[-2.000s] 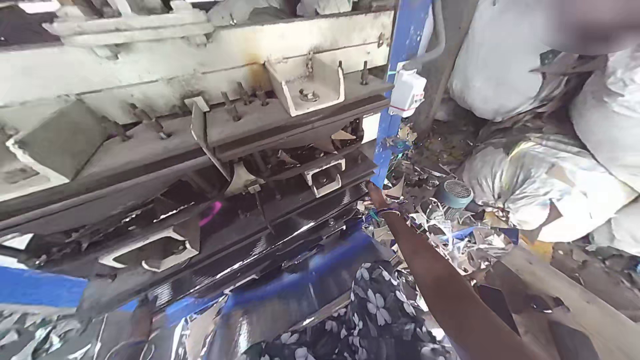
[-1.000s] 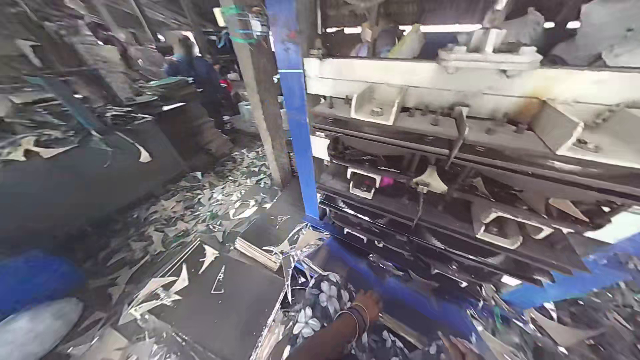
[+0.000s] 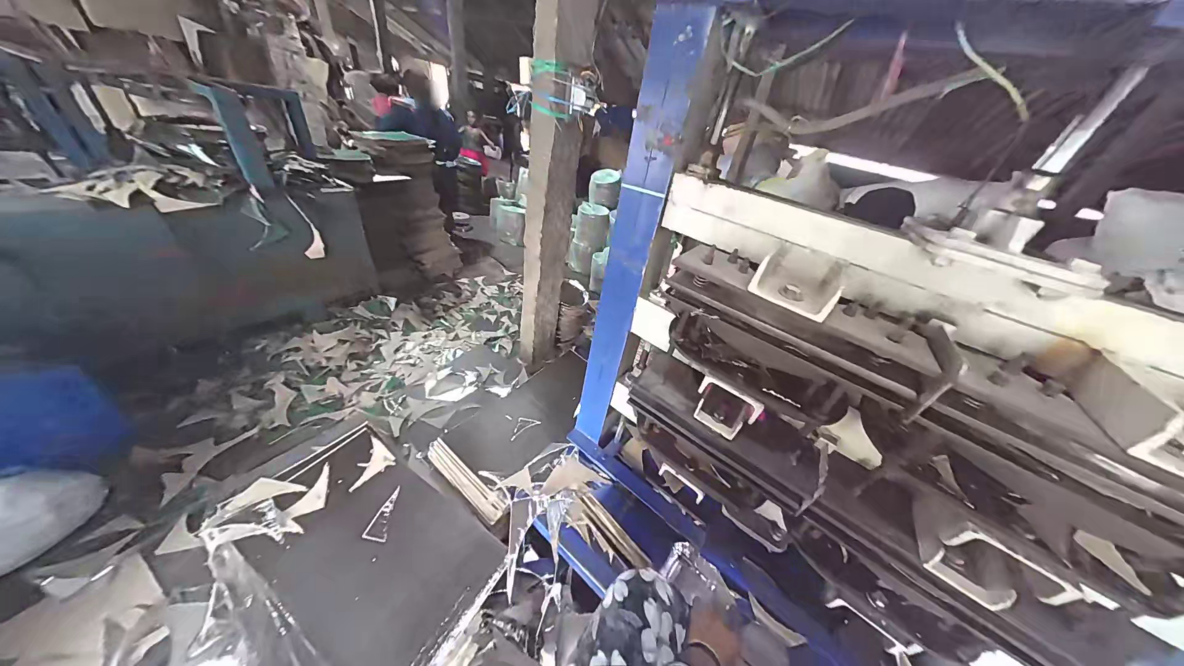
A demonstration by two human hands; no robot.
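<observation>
A brown, blurred shape, apparently part of my left hand [image 3: 714, 633], shows at the bottom edge, right of the dark floral cloth [image 3: 640, 612] over my lap. Its fingers cannot be made out, nor whether it holds anything. My right hand is out of view. Nearby, clear plastic film [image 3: 686, 566] lies against the blue lower beam of a multi-level press [image 3: 814, 472]. The press has dark stacked plates, pale metal channel brackets [image 3: 797, 282] and a blue upright [image 3: 638, 222].
A dark flat sheet [image 3: 342, 555] with pale cut offcuts lies at lower left. Thin strips [image 3: 467, 481] are bundled beside it. Scraps [image 3: 398, 347] cover the floor around a wooden post [image 3: 552, 185]. People [image 3: 444, 139] stand in the background, near a tall sheet stack [image 3: 407, 208].
The view has swung far left from the press. Two seconds ago one hand was by the blue upright; one second ago a braceletted hand lay on the floral cloth.
</observation>
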